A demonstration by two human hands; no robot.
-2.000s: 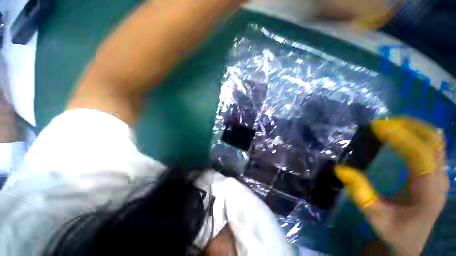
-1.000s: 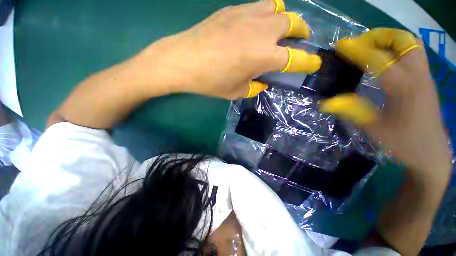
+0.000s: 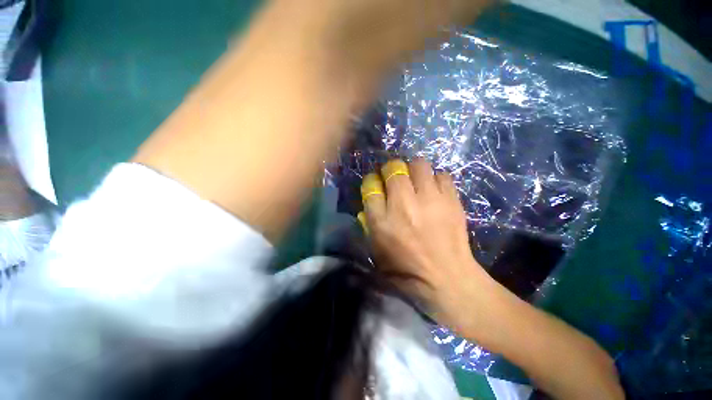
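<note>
My right hand [image 3: 414, 211], with yellow finger cots, reaches down onto the left part of the clear plastic pocket sheet [image 3: 507, 94]. Its fingertips are bent under and hidden, beside a dark panel [image 3: 347, 201], so I cannot tell whether they grip it. More dark panels show through the crinkled sheet, and a black panel [image 3: 531, 262] lies at its lower right. My left forearm crosses the upper left, strongly blurred, and runs out at the top edge. No fingers of my left hand show there.
The green bench top [image 3: 140, 70] lies under the sheet. Blue film pieces [image 3: 632, 39] and shiny clear plastic [image 3: 683, 223] are at the right. A dark object [image 3: 30, 39] is at the upper left corner. A person's dark hair [image 3: 304, 336] and white clothing cover the lower left.
My left hand has left the sheet and gone out past the top edge. My right hand has moved left and down, away from the black panel both hands were at.
</note>
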